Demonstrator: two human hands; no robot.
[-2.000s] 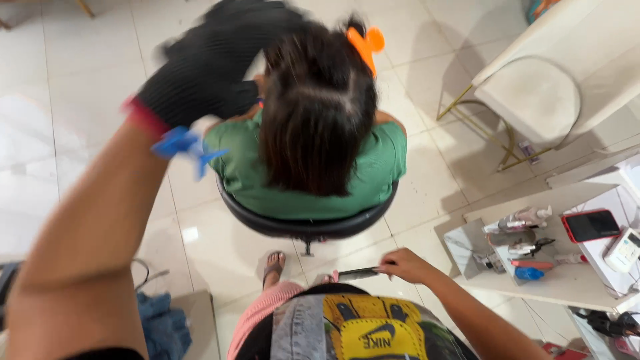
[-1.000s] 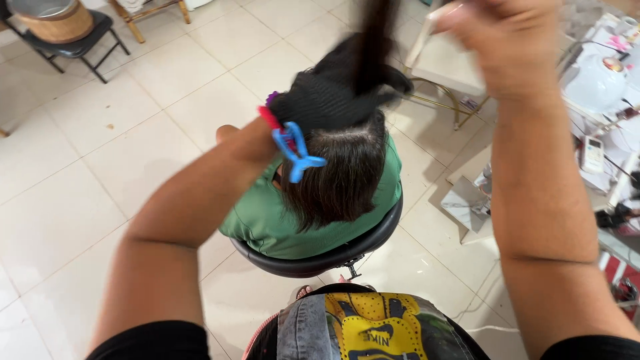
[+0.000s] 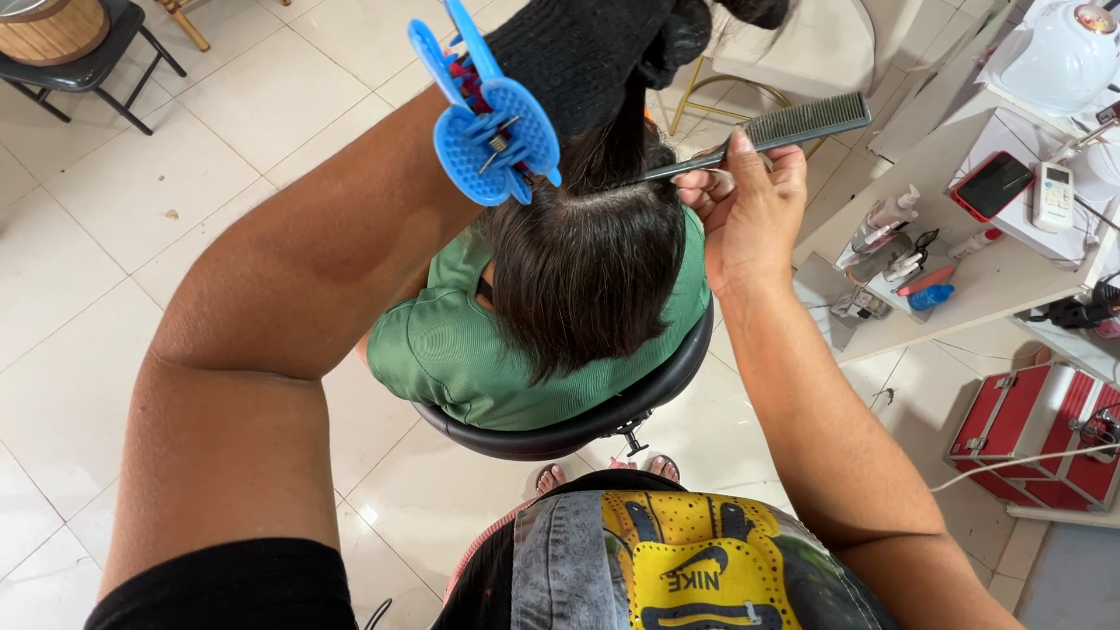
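A seated person in a green top (image 3: 542, 385) has dark hair (image 3: 586, 280) with a parting across the back of the head. My left hand (image 3: 612, 61), in a black knit glove, grips the upper section of hair and lifts it above the parting; its fingertips are partly out of view at the top. A blue hair claw clip (image 3: 494, 131) hangs on my left wrist. My bare right hand (image 3: 748, 201) holds a dark tail comb (image 3: 801, 122) between thumb and fingers, its teeth pointing away to the right and its thin tail lying at the parting.
The black chair back (image 3: 577, 442) is close in front of me. On the right, a white shelf unit (image 3: 954, 324) holds bottles, a red-cased phone (image 3: 991, 186) and a white remote (image 3: 1053, 197). Below it sits a red case (image 3: 1041, 437). A black folding chair (image 3: 87, 70) stands at the upper left.
My right hand has come down from above the head to the parting, with the comb now plainly in view. My left hand stays at the raised hair. The orange clip seen earlier is mostly hidden.
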